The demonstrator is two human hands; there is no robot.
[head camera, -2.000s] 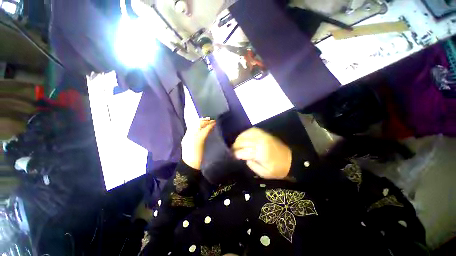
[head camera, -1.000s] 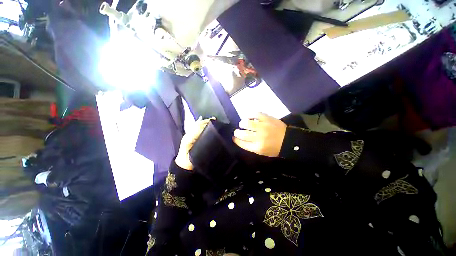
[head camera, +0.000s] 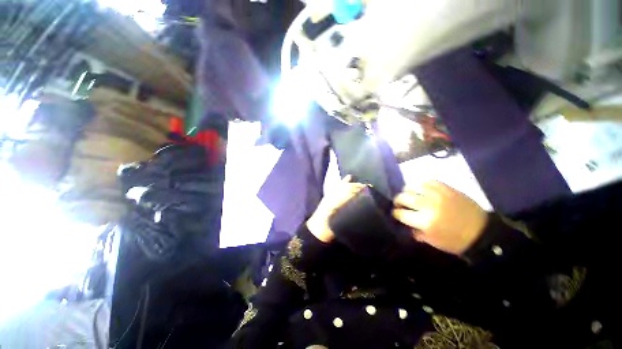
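A grey-black strip runs from the needle area toward me, with purple cloth along its right side. My left hand grips the strip's near end, where a dark flap folds over. My right hand is at the right edge of the dark cloth, fingers bent; whether it pinches the cloth cannot be told. The presser foot area is blurred, at the far end of the strip. Red-handled snips lie right of it. The cream machine arm is above.
A wide purple panel lies across the table on the right. More purple cloth hangs left of the strip, beside the lamp glare. Dark garments are heaped at left. A tan strip is at far right.
The view has swung left, so the scene sits further right and is blurred. The hands stay near the strip's near end. The right hand's fingers now sit close against the dark cloth.
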